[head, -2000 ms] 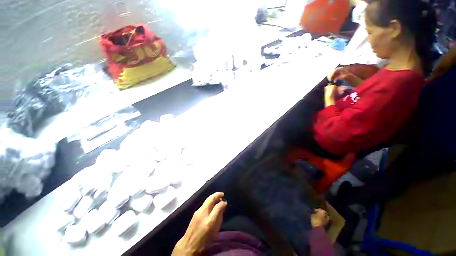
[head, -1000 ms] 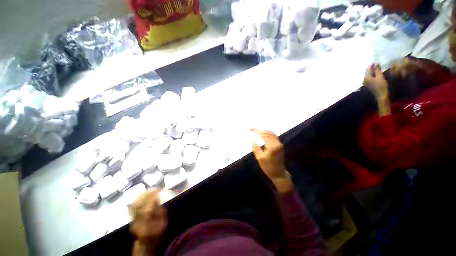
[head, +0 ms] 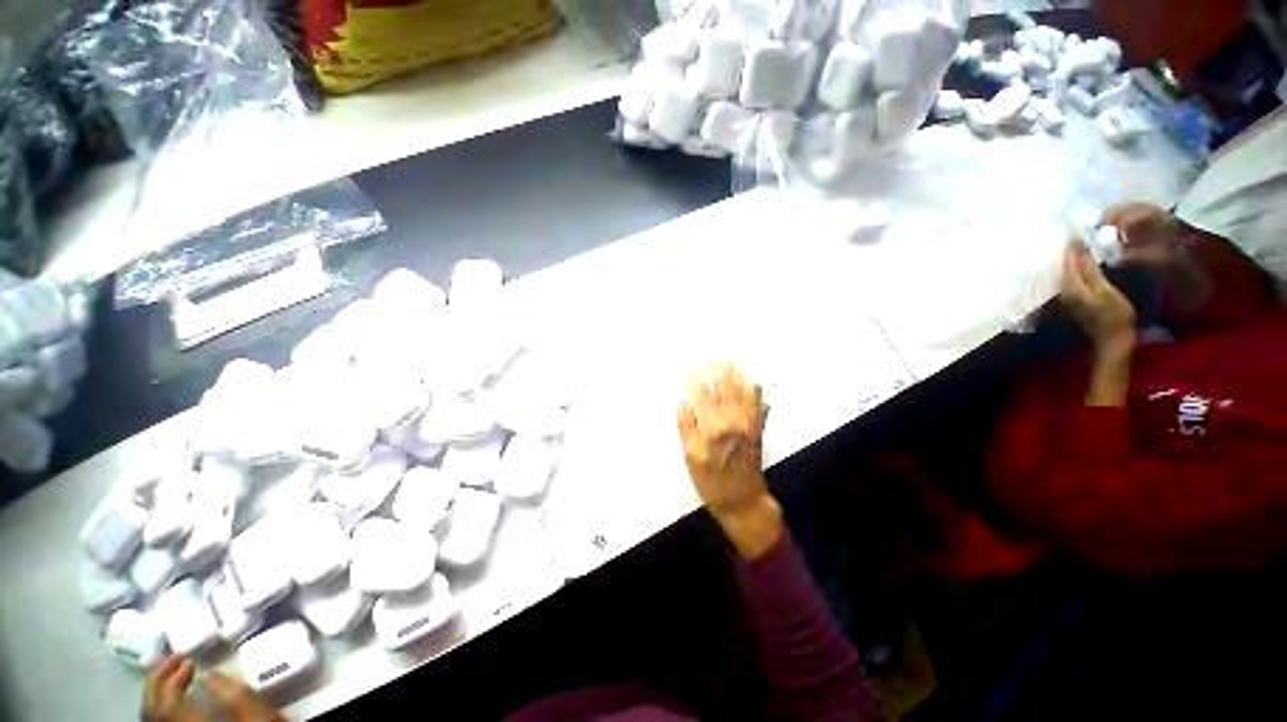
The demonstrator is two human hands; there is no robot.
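A loose pile of glossy white cases (head: 393, 554) lies on the white bench top in front of me. Some cases show a small dark mark. My left hand (head: 212, 694) is at the bottom left, cut off by the picture's edge. Its fingers are apart beside the nearest case (head: 278, 656), with nothing seen between them. My right hand (head: 723, 437) is right of the pile, back up, low over or on the bench top. Its fingers are bent, and its palm side is hidden.
A flat clear bag with white contents (head: 254, 294) lies on the dark strip (head: 522, 212) behind the pile. A bulging bag of white cases (head: 790, 78) stands behind. A red and yellow bag (head: 424, 43) is at the back. A person in red (head: 1157, 451) works at the right.
The view has moved closer to the pile. My left hand has moved left and down to the picture's edge. My right hand, raised before, is now lower, back up at the bench top.
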